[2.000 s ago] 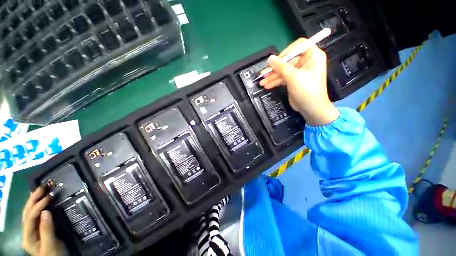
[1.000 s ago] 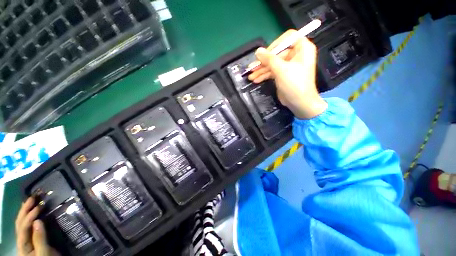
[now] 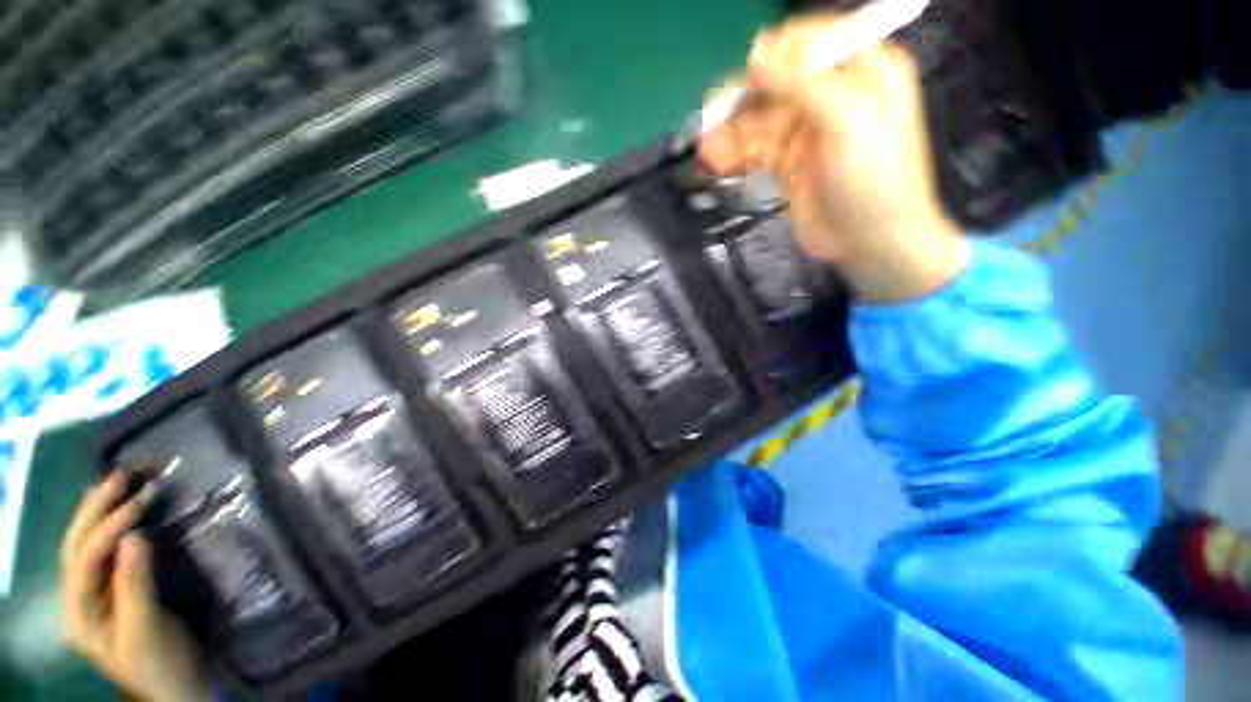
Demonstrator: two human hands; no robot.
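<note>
A long black phone tray (image 3: 510,549) lies slanted in front of me with several phone units in its slots. Each has a dark camera end at the top and a battery (image 3: 515,412) with a white label below. My left hand (image 3: 124,590) holds the tray's left end. My right hand (image 3: 851,165) holds slim white tweezers (image 3: 878,25) over the upper end of the rightmost phone. The tweezers' tip is hidden or blurred, and my fingers cover part of that phone. The view is blurred by motion.
Stacked blister trays (image 3: 261,124) stand at the upper left of the green bench. A sticker sheet (image 3: 124,350) with blue shapes lies at the left. A small white strip (image 3: 532,183) lies above the tray. Another dark tray (image 3: 995,137) is at the upper right, above blue floor.
My right hand and the tweezers have moved up near the tray's upper right edge. The whole view has shifted and blurred. My left hand still holds the tray's left end.
</note>
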